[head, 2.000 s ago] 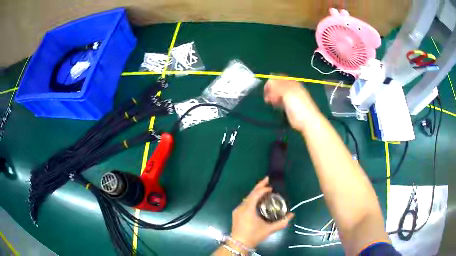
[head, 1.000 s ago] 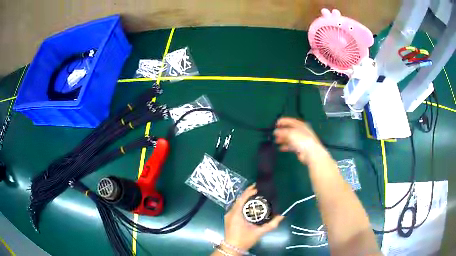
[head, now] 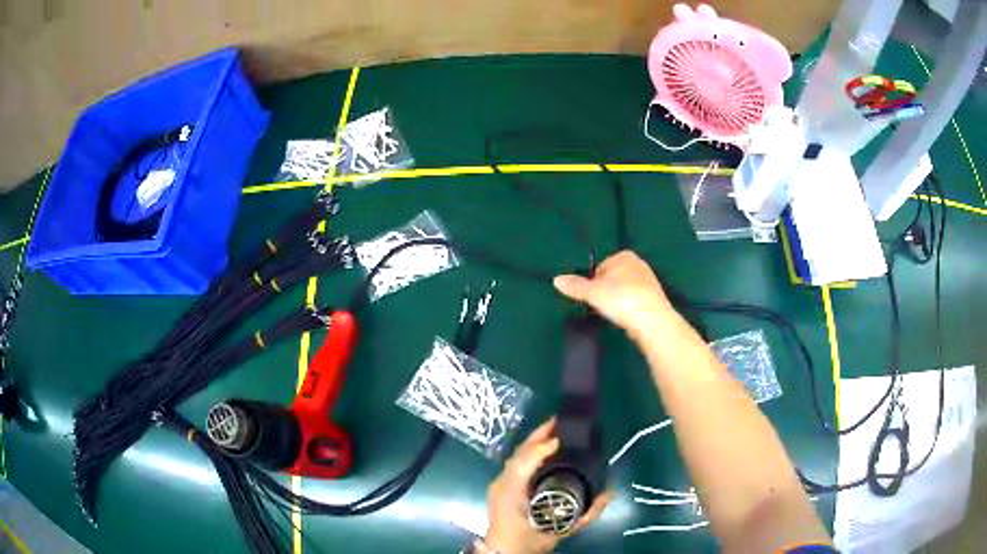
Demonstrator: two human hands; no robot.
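The black heat gun (head: 581, 406) lies at the centre front with its slotted nozzle toward me. My left hand (head: 533, 492) is closed around its nozzle end. My right hand (head: 619, 290) is at the far end of the gun, its fingers closed on the power cord (head: 622, 216), part of which loops over the mat behind. The fingertips are partly hidden. A clear zip bag (head: 465, 395) of white pieces lies just left of the gun. Another bag (head: 747, 366) lies partly behind my right forearm.
A red heat gun (head: 321, 406), black cables (head: 184, 335) and a blue parts bin (head: 141, 260) are at left. A pink fan (head: 714, 81), a white paper stack (head: 839, 222) and a drawing sheet (head: 942, 433) are at right. White tubing (head: 649, 530) lies at the front.
The heat gun and my left hand have come nearer the front edge. My right hand has moved from the back to the gun's far end. The zip bags have shifted, and the cord now loops behind.
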